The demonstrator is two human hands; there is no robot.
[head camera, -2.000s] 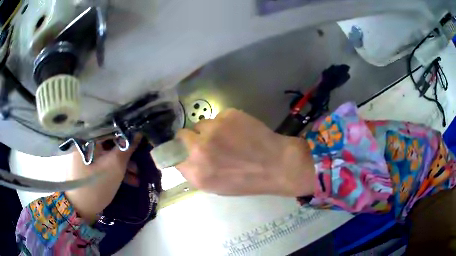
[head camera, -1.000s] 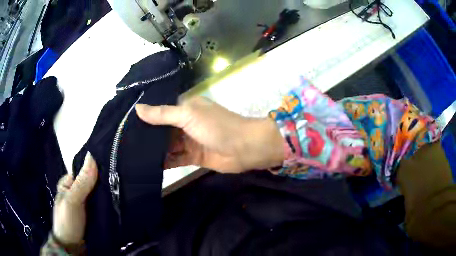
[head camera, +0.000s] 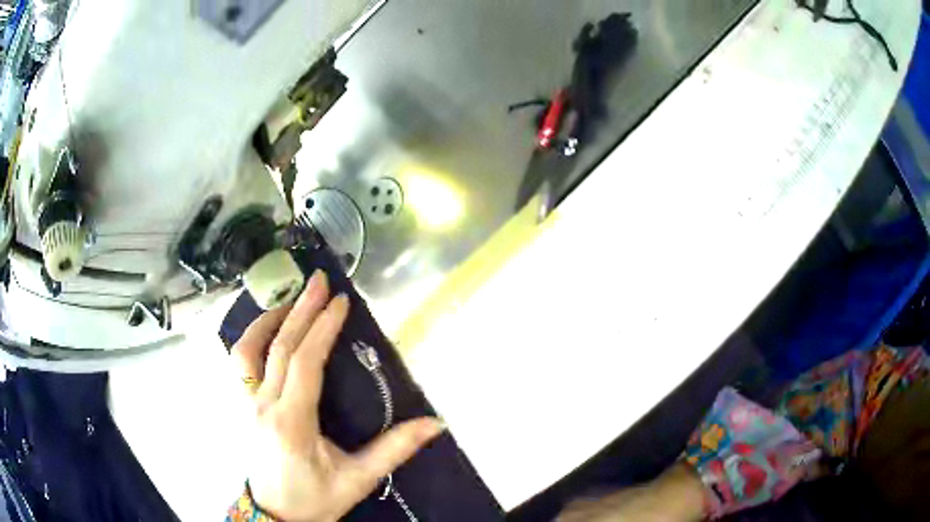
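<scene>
A dark bag panel (head camera: 359, 396) lies on the machine bed and white tabletop, its upper end at the presser foot area (head camera: 298, 237). A silver zip (head camera: 383, 393) runs along it, with its puller near the upper end. My left hand (head camera: 316, 408) lies on the panel, fingers extended towards the cream lamp block (head camera: 273, 280) and thumb spread to the panel's right edge. My right hand (head camera: 632, 505) is low at the bottom edge, mostly cut off; its fingers are not visible.
Black and red thread snips (head camera: 551, 133) lie on the steel bed. Yellow tape (head camera: 469, 270) runs beside the round slide cover (head camera: 337, 229). Dark pieces (head camera: 71, 438) lie at lower left. The machine head (head camera: 153, 122) fills the upper left; a blue crate (head camera: 851, 306) is at right.
The panel, earlier held by both hands before the machine, now lies turned with its end at the presser foot. My right hand has let go and moved down right. The view has shifted closer.
</scene>
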